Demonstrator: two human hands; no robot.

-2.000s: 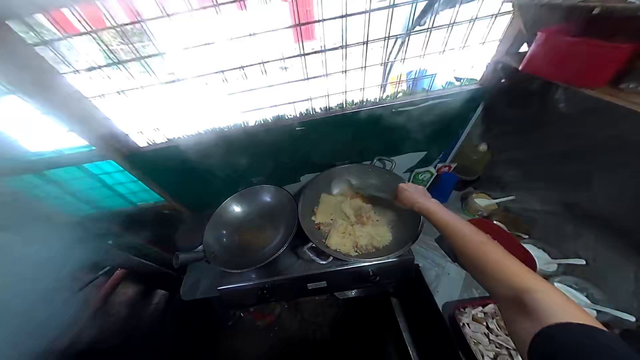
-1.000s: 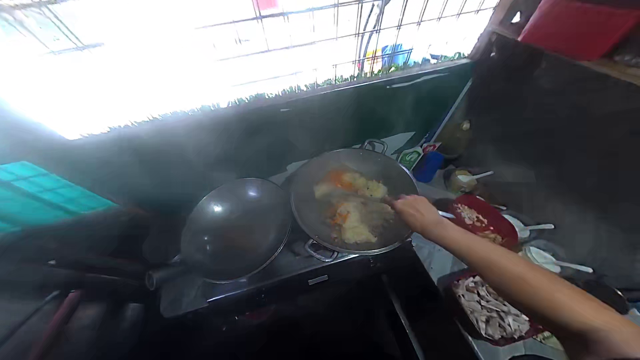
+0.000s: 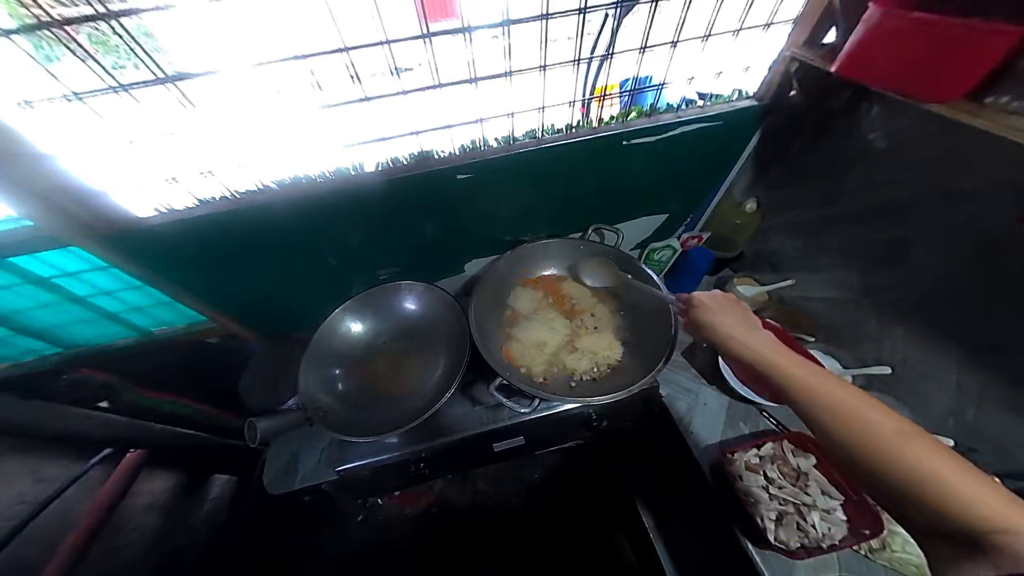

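Note:
My right hand [image 3: 714, 318] is closed around the handle of a metal ladle [image 3: 600, 273], just past the right rim of the right wok. The ladle's bowl rests at the far side inside that two-handled wok [image 3: 648, 352]. Pale noodle cakes [image 3: 541, 339] lie in orange, bubbling liquid around and below the ladle. Beside it, on the left of the gas stove [image 3: 512, 442], sits a second wok [image 3: 384, 360] with a stub handle and a little brownish liquid at its bottom. My left hand is out of view.
A red basket of sliced pale food [image 3: 788, 496] stands at the lower right. Behind my forearm are a red container [image 3: 760, 376] on a white dish and bowls with white spoons [image 3: 766, 288]. A blue container [image 3: 690, 270] stands by the green wall [image 3: 416, 216], below a barred window.
The noodle cakes, dry-looking and bunched two seconds ago, now lie apart in orange liquid. The ladle's bowl shows at the wok's far side. Steam at the left has thinned.

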